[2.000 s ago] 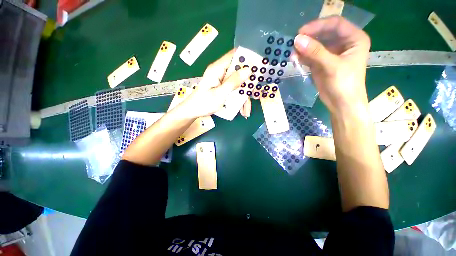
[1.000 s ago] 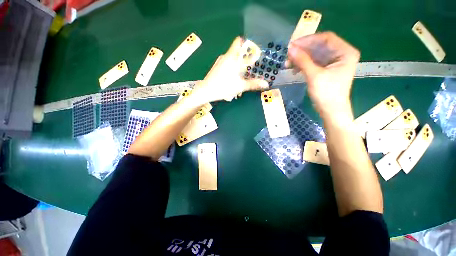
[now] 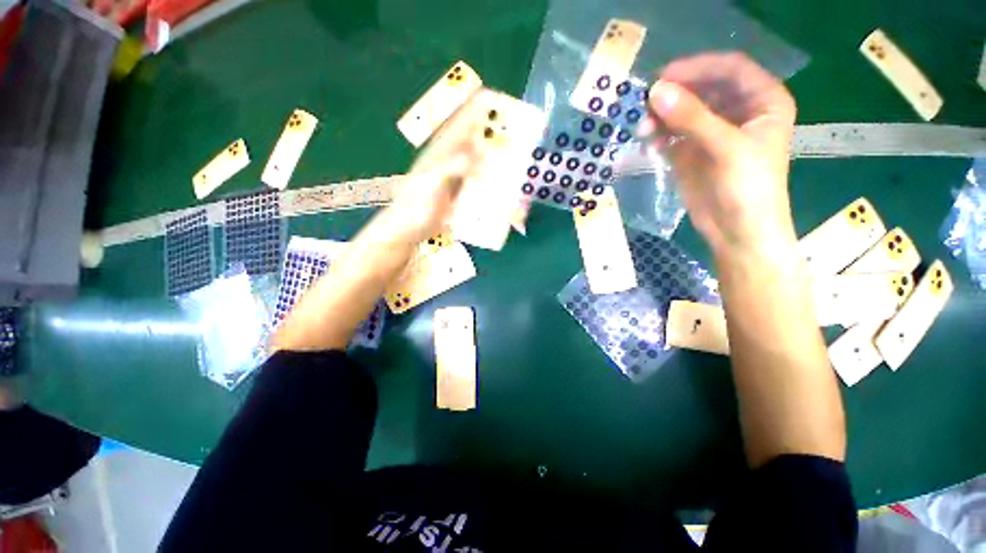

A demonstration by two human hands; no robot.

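Note:
My left hand (image 3: 438,189) is shut on a cream-gold phone back panel (image 3: 495,173) with dark camera circles at its upper end, tilted and slightly blurred. My right hand (image 3: 719,124) pinches the upper right edge of a clear ring sheet (image 3: 570,162) between thumb and finger. The sheet carries rows of dark rings with pale centres and hangs just right of the held panel. A glossy clear film (image 3: 665,200) shows behind the sheet. Whether panel and sheet touch is unclear.
Loose panels lie along the far side (image 3: 290,149), one below the ring sheet (image 3: 603,246), one near me (image 3: 455,359), and a pile at right (image 3: 908,315). Dotted sheets (image 3: 251,232) and crumpled clear plastic (image 3: 229,324) lie at left. A pale metal strip (image 3: 865,140) crosses the green surface.
The far-side panels at left and right have shifted left. My left hand has moved left from the ring sheet, with the panel now more exposed. My right hand still holds the sheet.

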